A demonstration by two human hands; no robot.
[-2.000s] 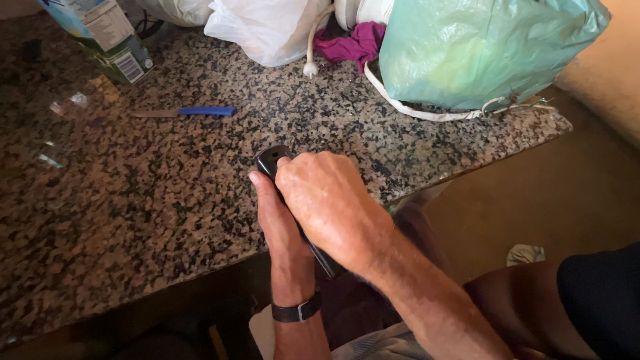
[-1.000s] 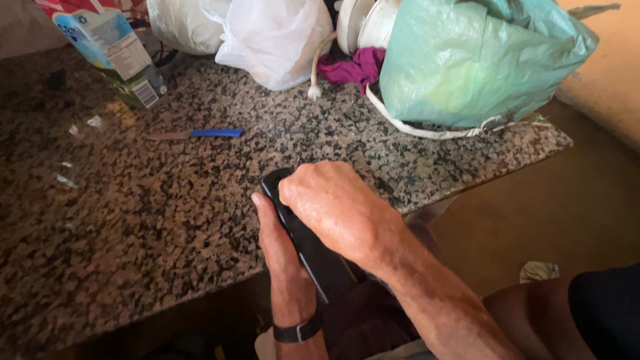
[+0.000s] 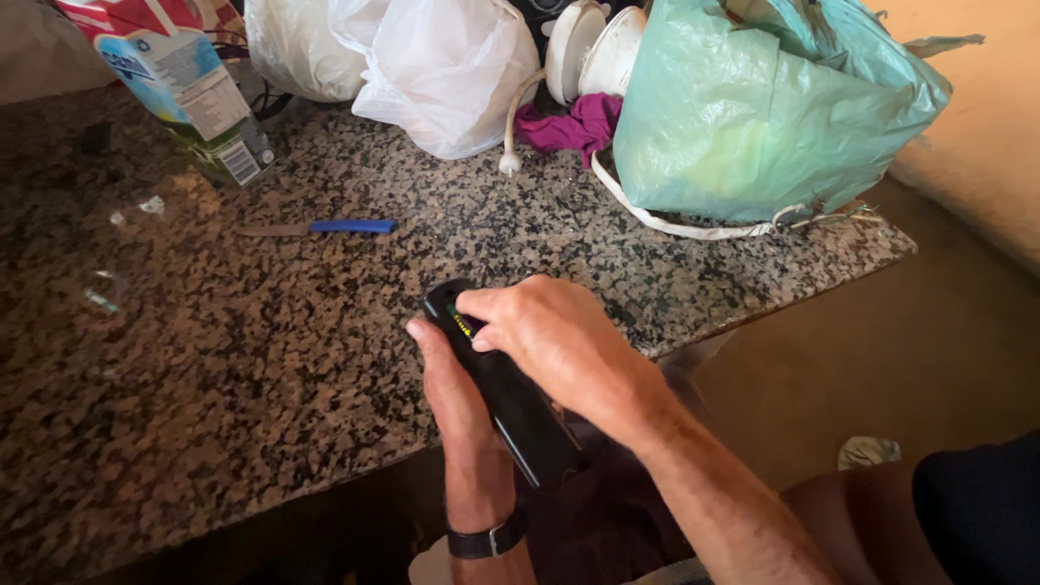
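Observation:
A long black plastic device (image 3: 520,406), perhaps a remote control, lies slanted over the counter's front edge. Near its top end is an opening with a row of small yellow marks or parts. My left hand (image 3: 459,398), with a dark band on the wrist, supports the device from its left side and underneath. The thumb and index finger of my right hand (image 3: 552,333) are at the opening; whether they pinch something there is hidden. Behind my hands a knife with a blue handle (image 3: 353,227) lies flat on the counter, its blade pointing left.
The speckled granite counter (image 3: 268,390) bears a carton (image 3: 191,89) at the back left. White plastic bags (image 3: 447,73), a purple cloth (image 3: 573,126), a white cord (image 3: 682,229) and a full green plastic bag (image 3: 764,122) stand or lie along the back. The counter's corner is at right.
My right hand's fingers have shifted on the device's upper end, so the opening with yellow parts now shows. More of the black device is visible than two seconds ago.

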